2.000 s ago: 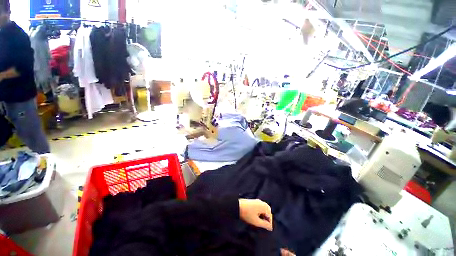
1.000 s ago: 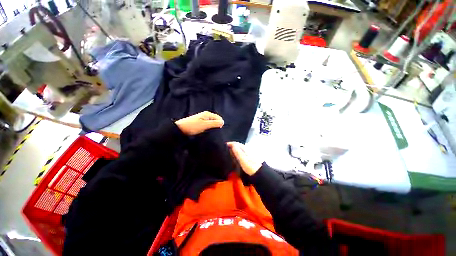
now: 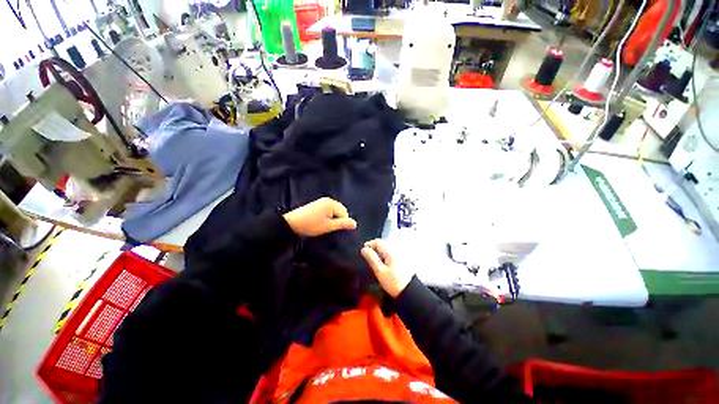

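A black garment [image 3: 331, 256] lies over my lap and runs up into the black cloth heaped left of the machine. My left hand [image 3: 321, 218] is closed on its upper part, fingers curled. My right hand [image 3: 386, 267] pinches its right edge, a little lower and close to the left hand. The white sewing machine [image 3: 481, 189] stands to the right of the cloth. Its needle area [image 3: 406, 211] is at its left end, and the garment piece in my hands is apart from it.
A blue-grey garment [image 3: 189, 162] lies at left beside another machine [image 3: 75, 150]. Red crates stand at lower left [image 3: 102, 316] and lower right [image 3: 615, 377]. A beige vented housing [image 3: 426, 71] stands behind the machine. Thread cones [image 3: 545, 72] stand at right rear.
The view has swung right and down from the aisle to the machine table. My right hand has come fully into view. Since one second ago both hands have stayed close together on the garment.
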